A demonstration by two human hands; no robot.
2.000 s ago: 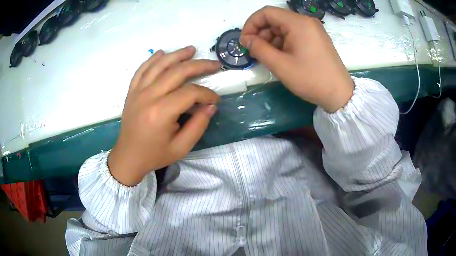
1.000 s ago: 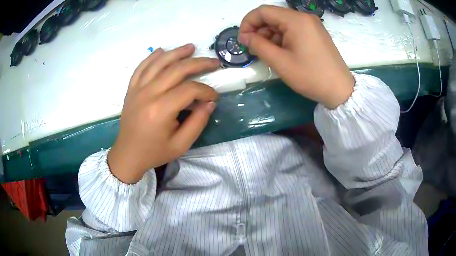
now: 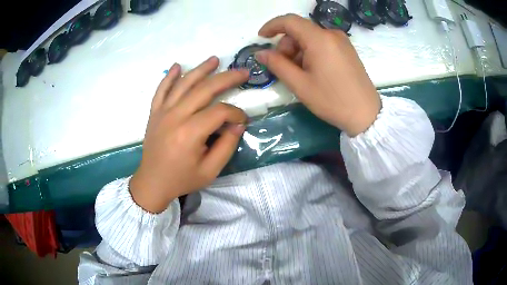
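Observation:
A round black housing [image 3: 248, 57] lies flat on the white bench in front of me. My right hand [image 3: 328, 75] is over its right side, with the thumb tip on the disc near its centre and the index finger apart from the thumb; no held piece shows. My left hand [image 3: 186, 131] reaches in from the left, with a fingertip on the disc's left part. Its thumb and index finger are pinched at a clear film [image 3: 261, 142], which shows mainly as glare over the green front edge. The fingers partly cover the housing's centre.
More black housings stand in a curved row at the back left [image 3: 78, 29] and in a group at the back right [image 3: 364, 12]. White plugs [image 3: 471, 30] with thin cables lie at the right. A blue speck [image 3: 165, 72] lies beyond my left fingers. The bench has a green front edge [image 3: 92, 177].
My right index finger has lifted away from the thumb, and the thumb has moved inward over the disc. My left fingertip has moved from the rim onto the disc. The view has shifted slightly.

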